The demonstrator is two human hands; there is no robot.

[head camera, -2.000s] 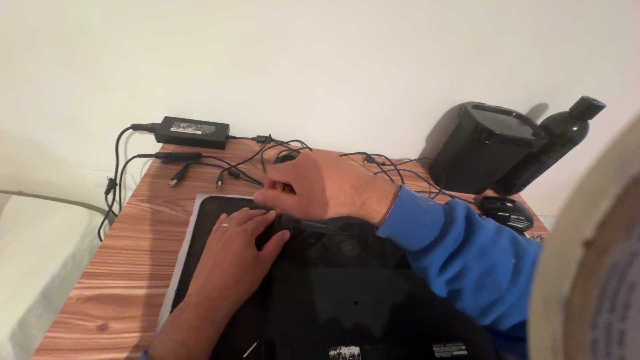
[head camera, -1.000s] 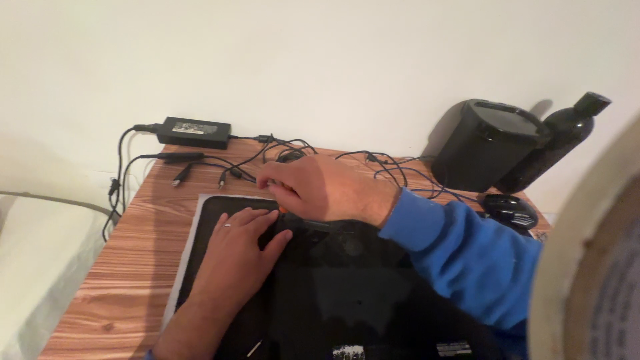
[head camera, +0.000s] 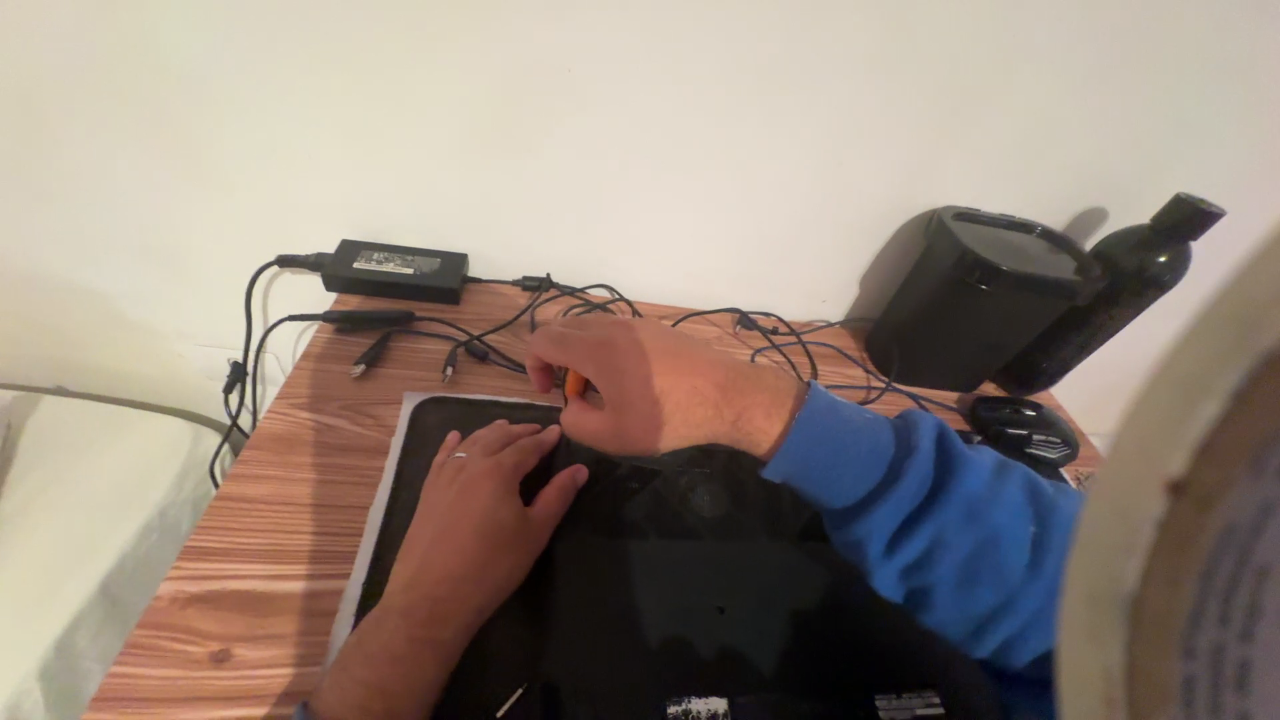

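A black laptop [head camera: 700, 590], seemingly underside up with labels near its lower edge, lies on a dark mat [head camera: 420, 440] on the table. My left hand [head camera: 490, 490], a ring on one finger, rests flat with spread fingers on the laptop's upper left part and the mat. Over the laptop's far left edge my right hand [head camera: 640, 385] is curled around a small tool with an orange handle [head camera: 574, 385], probably a screwdriver; its tip is hidden. Fingertips of the two hands are close together. A thin light-coloured object [head camera: 510, 700] lies at the lower left of the laptop.
Behind the mat lie a black power adapter [head camera: 395, 272] and tangled cables [head camera: 590, 295]. At the back right stand a black container [head camera: 980, 300] and a dark bottle [head camera: 1120, 290], with a computer mouse [head camera: 1025, 430] in front. A round, pale-rimmed object [head camera: 1130, 560] blocks the right foreground.
My right hand has shifted slightly and its fingers have changed their curl around the tool. My left hand stays in place on the laptop.
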